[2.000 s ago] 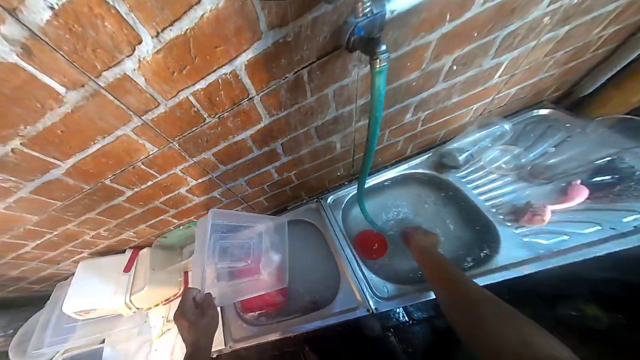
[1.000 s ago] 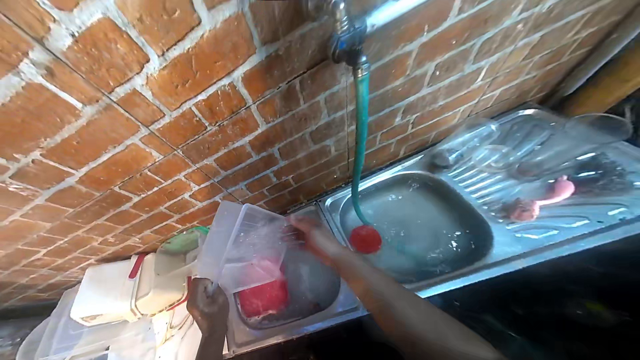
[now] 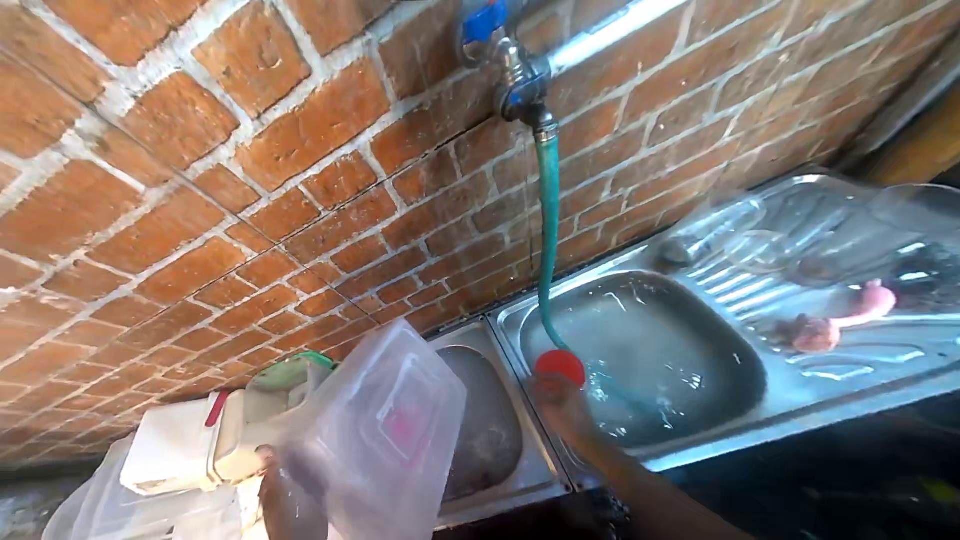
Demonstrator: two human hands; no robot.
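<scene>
My left hand [image 3: 292,487] holds a translucent plastic container [image 3: 397,427] by its side, tilted over the left sink basin [image 3: 487,420]. A pink shape shows through its wall. My right hand [image 3: 562,405] is at the near left edge of the right sink basin [image 3: 675,360], its fingers on a round red plastic thing [image 3: 561,367], perhaps a cup; the hand is blurred. Cloudy water stands in the right basin, and a green hose [image 3: 550,225] runs down into it.
A tap with a blue handle [image 3: 484,22] sits on the brick wall [image 3: 337,172]. White containers [image 3: 169,450] are piled at left. A pink-handled brush [image 3: 847,319] and clear plastic containers [image 3: 757,251] lie on the ridged drainboard [image 3: 795,375] at right.
My right hand has moved from the translucent container to the red thing by the right basin. The container has turned in my left hand, and the red object in the left basin is no longer plainly seen.
</scene>
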